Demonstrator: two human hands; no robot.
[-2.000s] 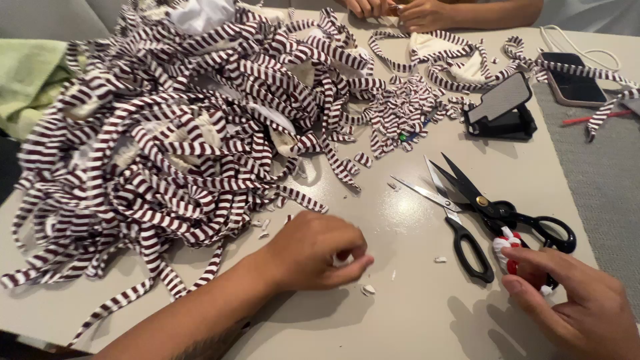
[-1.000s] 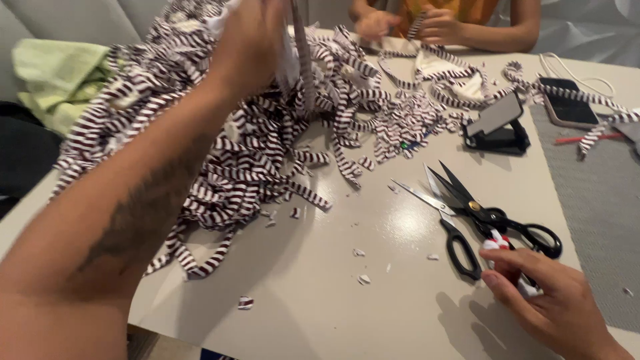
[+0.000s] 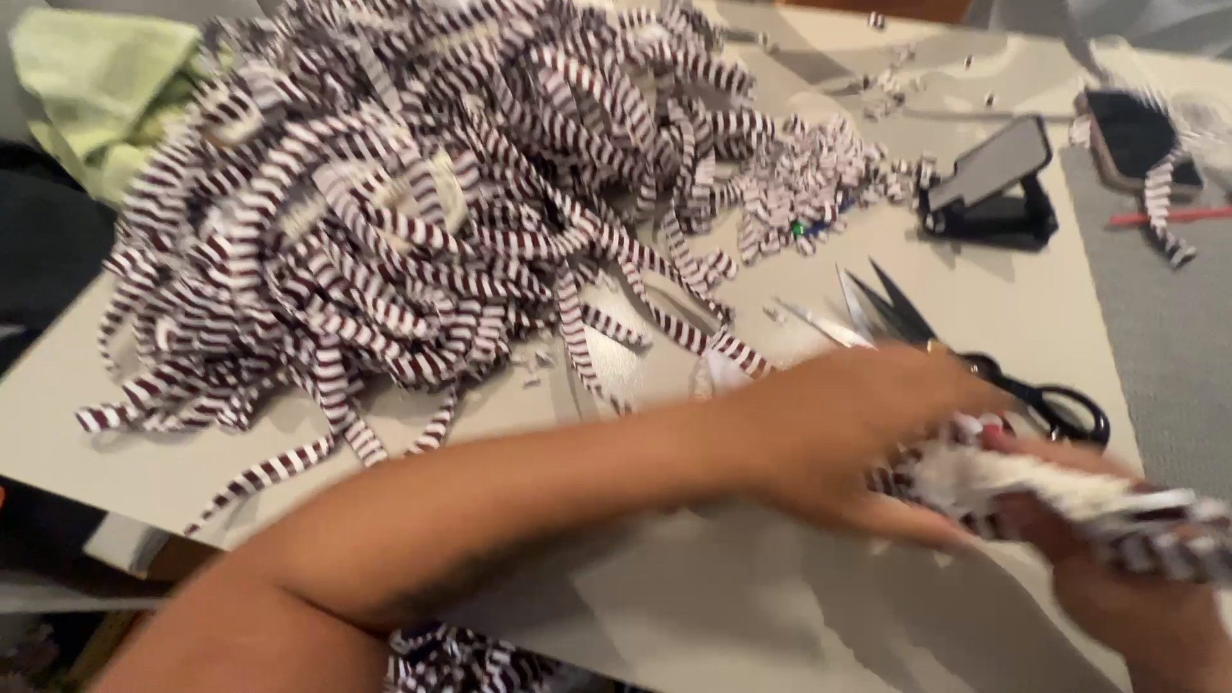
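Note:
My left hand [image 3: 857, 433] reaches across to the right, blurred, its fingers at one end of a bundle of striped fabric strip with off-white material [image 3: 1020, 486]. The bundle lies in my right hand [image 3: 1107, 568], near the right edge of the table. A red and white piece shows between the two hands. Just beyond them lie black-handled scissors [image 3: 1059, 409] and a second, slimmer pair [image 3: 823, 323], partly hidden by my left hand. A large heap of dark-and-white striped strips [image 3: 385, 221] covers the left of the table, and some strips trail toward my left arm.
Small striped offcuts [image 3: 804, 183] lie in a pile beyond the scissors. A black folding stand [image 3: 996, 183], a phone [image 3: 1141, 140] and a red stick [image 3: 1169, 217] are at the right. A green cloth [image 3: 106, 87] hangs at the far left. More striped material [image 3: 472, 664] lies below the table edge.
My left hand has come from the heap over to my right hand. The striped bundle is now at my right hand. The other person's hands at the far side are out of view.

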